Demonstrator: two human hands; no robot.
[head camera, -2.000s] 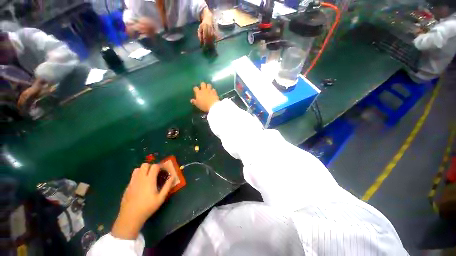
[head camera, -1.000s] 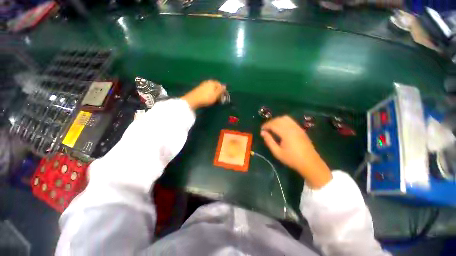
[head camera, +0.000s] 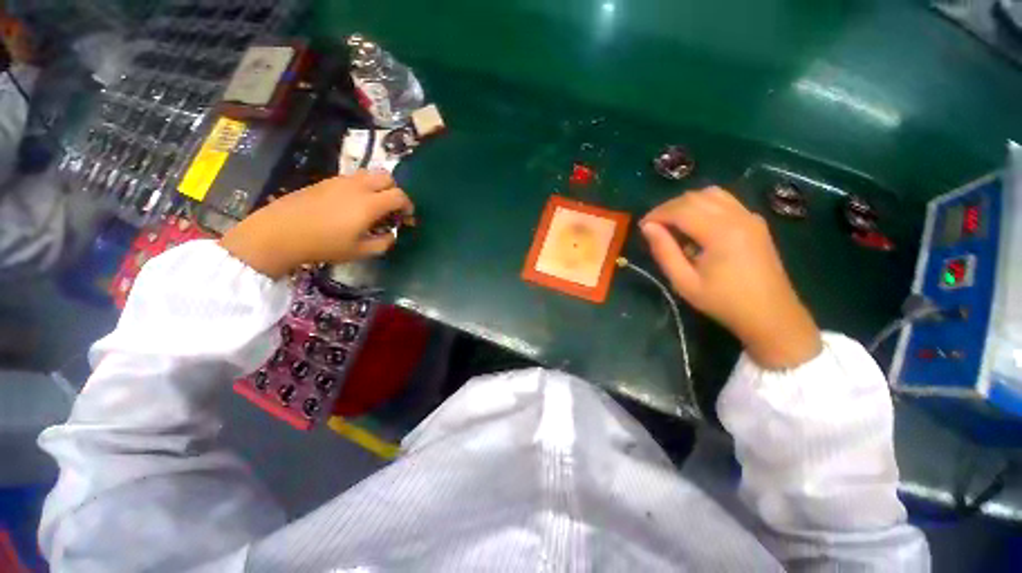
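Observation:
My left hand (head camera: 336, 222) is at the left, near the bench edge above the red parts tray (head camera: 300, 356). Its fingertips are curled around a small silver-rimmed round unit (head camera: 388, 228), mostly hidden. My right hand (head camera: 717, 263) is just right of the work pad, fingers curled; whether anything is inside them cannot be told. The orange-red work pad (head camera: 538, 273) with its tan centre bears nothing, and a pale lead (head camera: 676, 316) runs from its right side. Dark round units lie beyond my right hand, one at the centre (head camera: 674, 163) and two farther right (head camera: 788, 199).
A blue control unit (head camera: 962, 275) stands at the right. A small red part (head camera: 582, 174) lies beyond the pad. At the left are a tan block (head camera: 427, 120), a clear bottle (head camera: 381, 81), a black instrument box (head camera: 249, 159) and clear multi-pocket trays (head camera: 157, 101).
The view has turned from the right side to the left. My left hand has left the pad, moved over the bench with a small unit, and is now beside the red tray. My right hand has come beside the pad.

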